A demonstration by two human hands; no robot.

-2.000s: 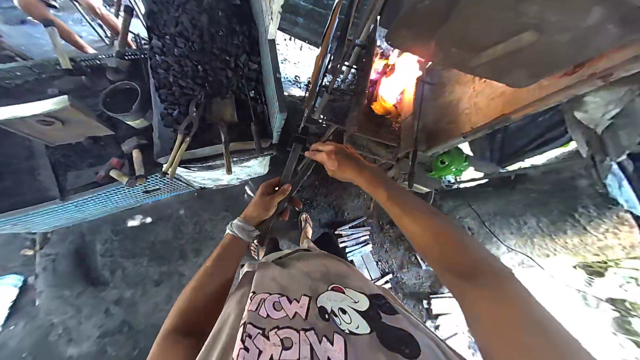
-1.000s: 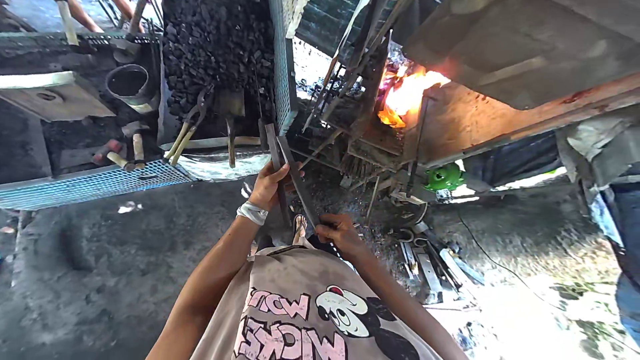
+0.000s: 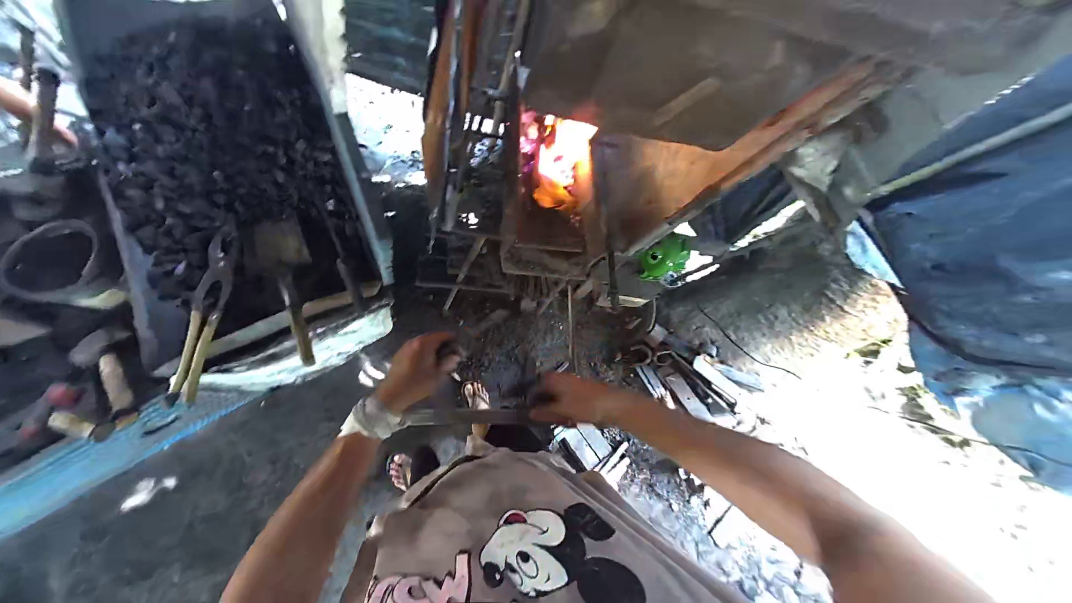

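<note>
My right hand (image 3: 571,398) is closed around the end of a flat dark metal bar (image 3: 469,416), which lies level in front of my shirt and reaches left toward my left wrist. My left hand (image 3: 423,368), with a pale wrap at the wrist, is curled above the bar's left part; a dark thing shows at its fingers, blurred, and whether it grips anything is not clear. Ahead of both hands a fire (image 3: 561,163) burns in a forge (image 3: 544,261).
Tongs (image 3: 205,314) and a wooden-handled tool (image 3: 297,322) lean on a bin of charcoal (image 3: 209,126) at left. Hammers (image 3: 115,381) lie on the bench beside it. A green blower-like device (image 3: 664,257) stands right of the forge; metal strips (image 3: 687,394) lie on the ground.
The bars between my hands were upright and steeply slanted; now one bar lies level. My left hand no longer clasps them as before. The view has shifted toward the right.
</note>
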